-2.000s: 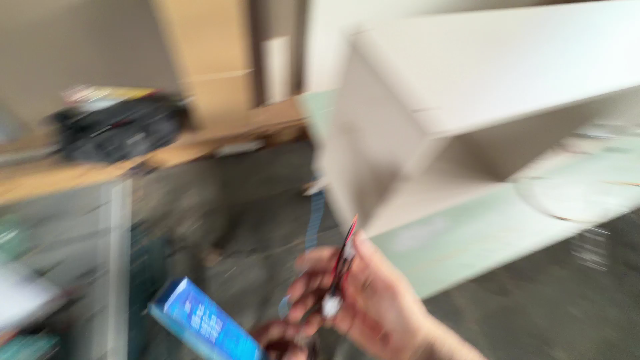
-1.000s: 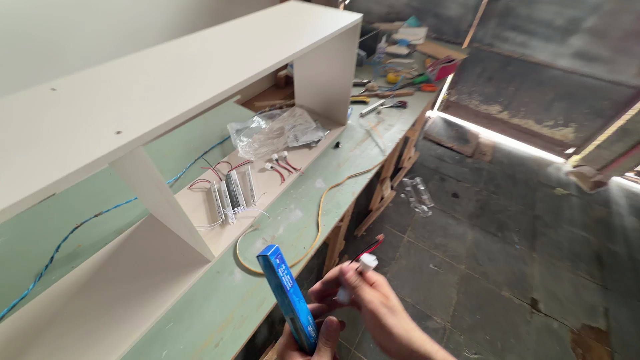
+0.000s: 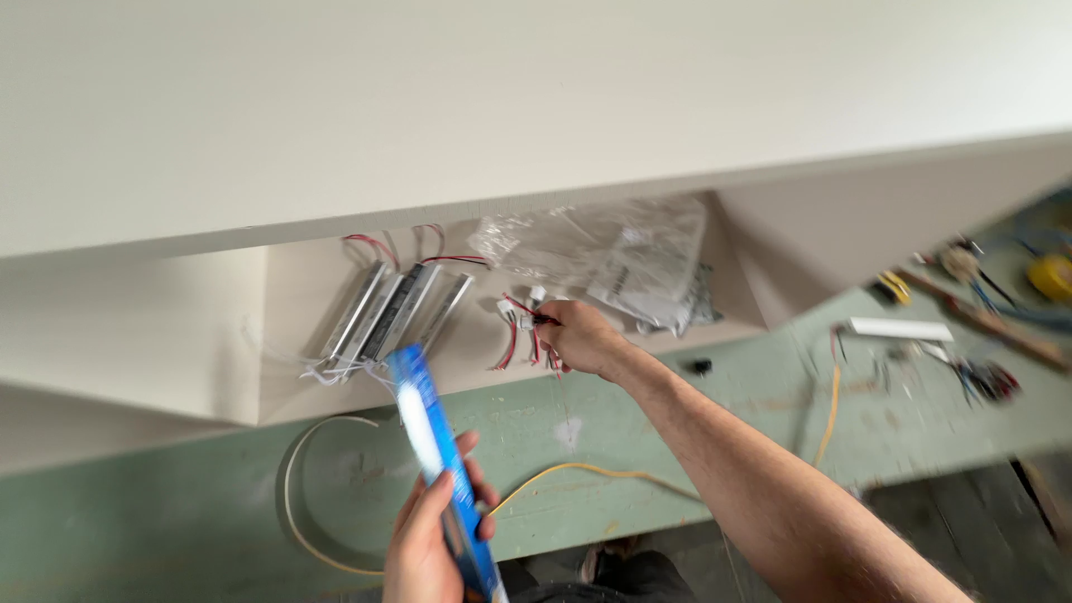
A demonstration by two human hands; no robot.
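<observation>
My left hand (image 3: pixel 435 528) grips a long, narrow blue box (image 3: pixel 444 461) held tilted over the green bench top. Inside the pale cabinet compartment, my right hand (image 3: pixel 578 335) pinches a small white connector with red and black wires (image 3: pixel 532 320). Similar wired connectors (image 3: pixel 508 335) lie just beside its fingertips. To their left rest several slim silver LED drivers (image 3: pixel 398 314) with red and white leads, side by side. Clear plastic bags (image 3: pixel 645 268) lie behind and right of my right hand.
The cabinet's broad pale panel (image 3: pixel 502 109) overhangs the compartment. On the green bench (image 3: pixel 586 502) lie a yellow cable (image 3: pixel 603 471), a pale curved strip (image 3: pixel 289 494), a small black piece (image 3: pixel 701 366), a white bar (image 3: pixel 900 329) and pliers (image 3: pixel 992 381). Dark floor shows lower right.
The view has swung to the cabinet compartment. My right hand has moved from near the blue box into the compartment, among the wired connectors. My left hand still holds the box.
</observation>
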